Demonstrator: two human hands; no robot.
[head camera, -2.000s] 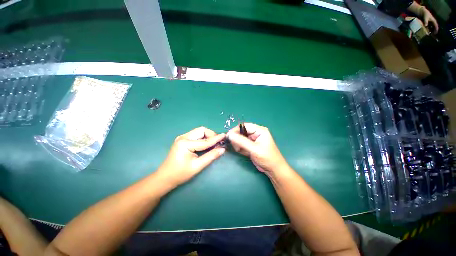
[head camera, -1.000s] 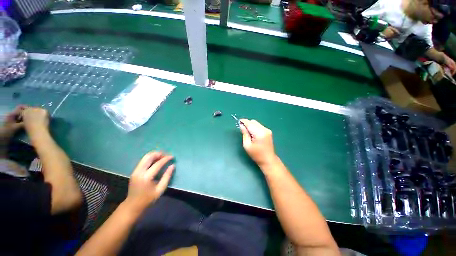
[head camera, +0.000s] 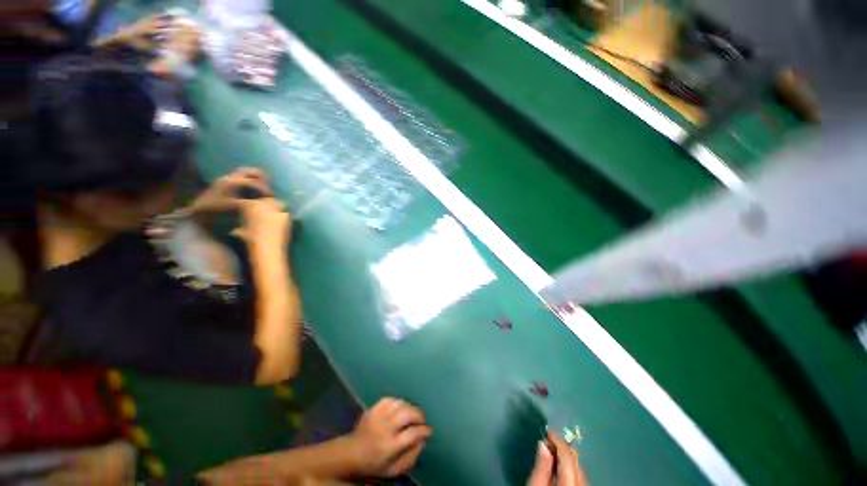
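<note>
My left hand (head camera: 390, 439) hovers over the bench's near edge, fingers loosely curled, with nothing visible in it. My right hand (head camera: 559, 463) is cut off by the bottom edge. Its fingertips pinch a thin dark tool, seemingly tweezers (head camera: 546, 437), blurred. Small pale fittings (head camera: 572, 434) lie beside its fingertips. One small dark component (head camera: 540, 389) lies just beyond that hand, and another (head camera: 502, 324) lies farther off near the filled bag.
A filled zip bag (head camera: 433, 275) lies flat mid-bench. An empty blister tray (head camera: 356, 157) and another bag (head camera: 249, 47) lie farther left. A pale upright post (head camera: 722, 218) crosses the right. A person (head camera: 143, 275) in dark clothing works at left, both hands on the bench.
The view has swung left and tilted, and is blurred. The loaded tray and cardboard box have left the picture. My hands, together two seconds ago, are apart; the left is empty.
</note>
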